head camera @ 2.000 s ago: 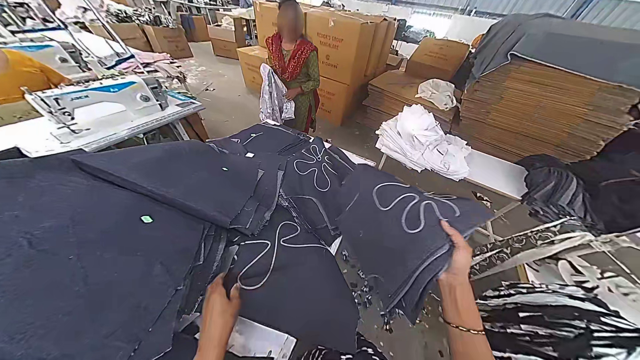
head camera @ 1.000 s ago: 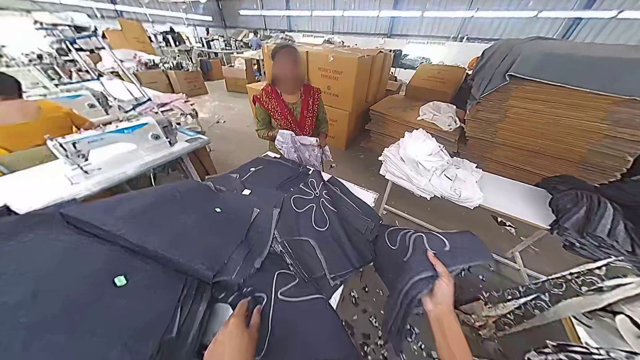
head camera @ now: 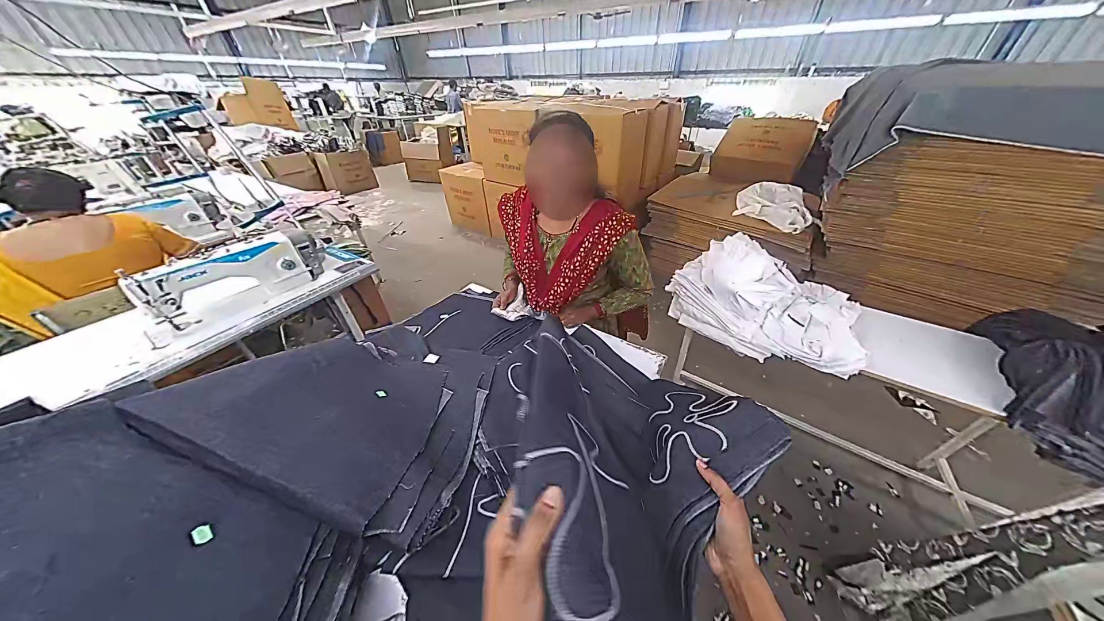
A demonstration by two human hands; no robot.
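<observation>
My left hand (head camera: pixel 522 552) grips a raised dark navy fabric panel (head camera: pixel 561 466) with a pale looped cord line on it; the hand is slightly blurred. To the right, my right hand (head camera: pixel 733 539) holds the hanging edge of a stack of dark panels (head camera: pixel 720 431), whose top one bears a pale flower outline. Thumb or finger lies on top, and the other fingers are partly hidden. Further dark panels (head camera: pixel 293 414) are piled to the left, with small green and white stickers on them.
Across the table a person (head camera: pixel 569 233) in a red scarf holds white cloth. A sewing machine (head camera: pixel 224 272) stands at left, with another person (head camera: pixel 78 241) behind. White cloths (head camera: pixel 763 302) lie on a side table (head camera: pixel 931 362) at right. Cardboard boxes (head camera: pixel 500 142) and flat cardboard stacks (head camera: pixel 957 224) stand behind.
My left hand has moved right and now lifts a panel that lay lower on the pile before. The person opposite has come nearer the table. The view has tilted up.
</observation>
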